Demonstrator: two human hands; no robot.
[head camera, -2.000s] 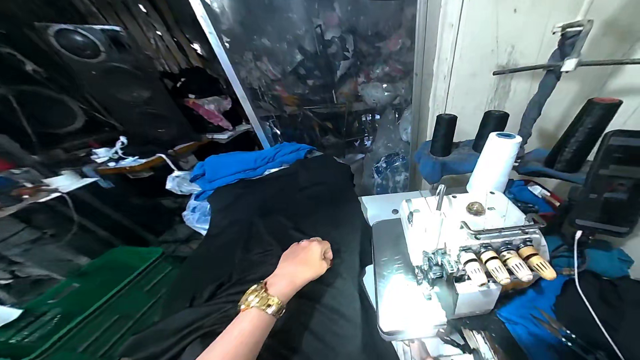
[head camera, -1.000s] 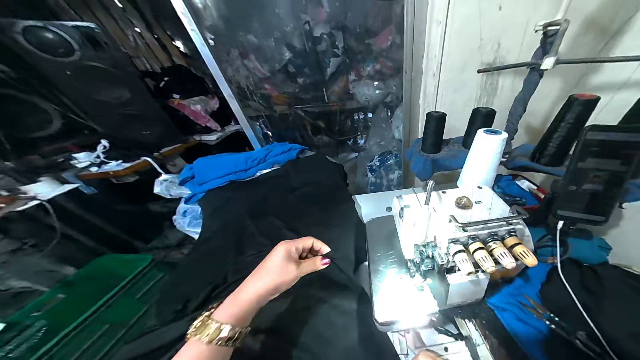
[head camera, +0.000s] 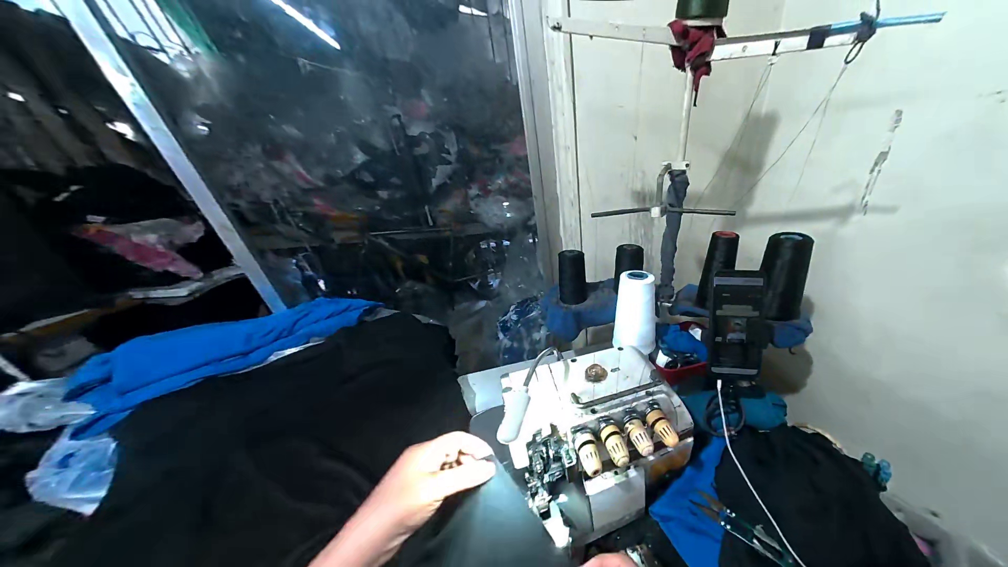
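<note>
My left hand (head camera: 429, 484) pinches the edge of a black fabric piece (head camera: 496, 512), just left of the needle area of a white overlock sewing machine (head camera: 606, 394). More black fabric (head camera: 299, 417) spreads out under and behind that hand. Only a bit of my right hand (head camera: 610, 560) shows at the bottom edge, below the machine; its grip is hidden. The machine has several tan tension dials (head camera: 613, 441), and its lamp (head camera: 514, 416) lights the fabric.
Blue fabric (head camera: 205, 350) lies behind the black cloth. A white thread cone (head camera: 635, 311) and black cones (head camera: 572, 277) stand behind the machine. To the right are a phone (head camera: 736, 323) with a white cable and thread snips (head camera: 744, 531) on dark cloth. A metal-framed glass panel (head camera: 378, 142) rises behind.
My left hand, over the cloth before, is now beside the needle area with a lifted fabric edge. The machine's lamp now shows at its left side. The view has tilted up.
</note>
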